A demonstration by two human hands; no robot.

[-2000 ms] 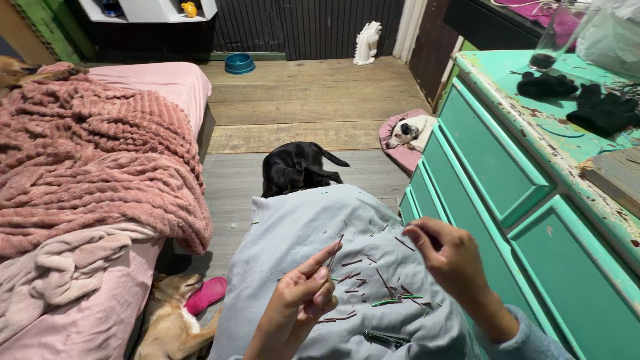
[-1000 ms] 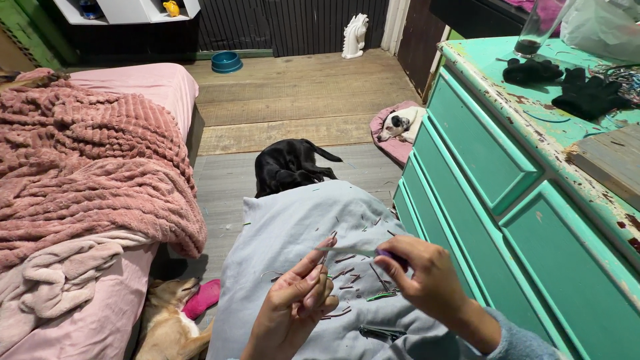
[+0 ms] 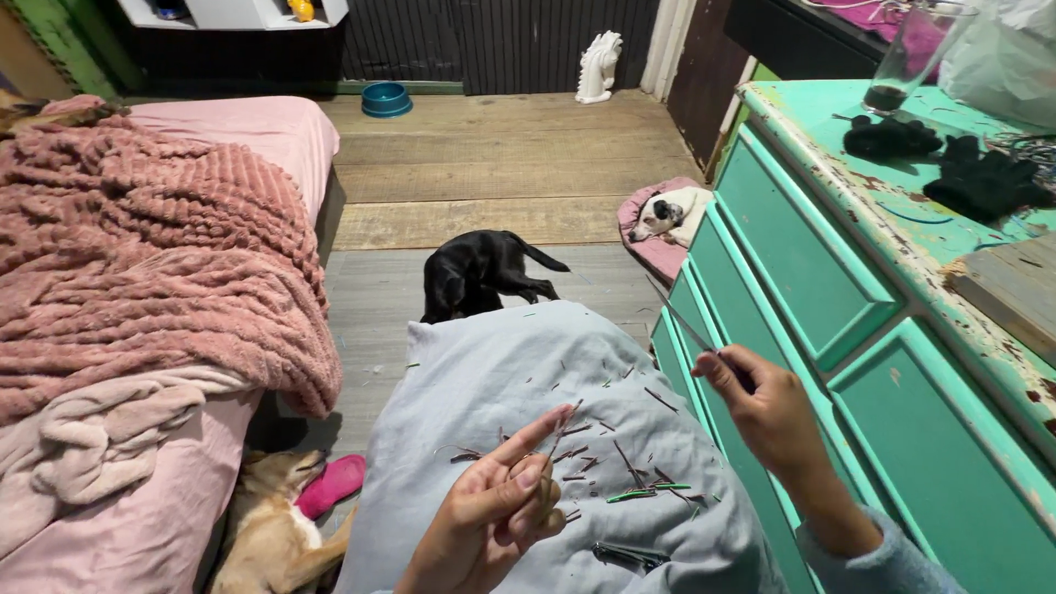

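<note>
My left hand point(image 3: 503, 503) is over the grey cloth point(image 3: 495, 371) on my lap, its index finger stretched out, with a thin dark wire strand point(image 3: 563, 429) held against the fingers. To the right my right hand point(image 3: 763, 404) is closed around the dark handle of a knife point(image 3: 683, 320), whose thin blade points up and to the left, away from the strand. Short brown bits of wire insulation point(image 3: 577, 453) and a few green pieces point(image 3: 631, 496) lie scattered on the cloth. Nearer to me on the cloth is a dark metallic tool point(image 3: 629, 557), its kind unclear.
A black dog point(image 3: 478, 268) lies on the floor ahead, a tan dog point(image 3: 272, 528) beside the bed point(image 3: 239, 115), and a white dog point(image 3: 678, 216) on a pink pet bed. The turquoise dresser point(image 3: 800, 247) at right bears black gloves point(image 3: 891, 139), a glass point(image 3: 916, 58) and a board point(image 3: 1015, 285).
My right hand has moved right, away from my left hand, and the knife blade now shows clearly. The left hand remains over the cloth with the strand.
</note>
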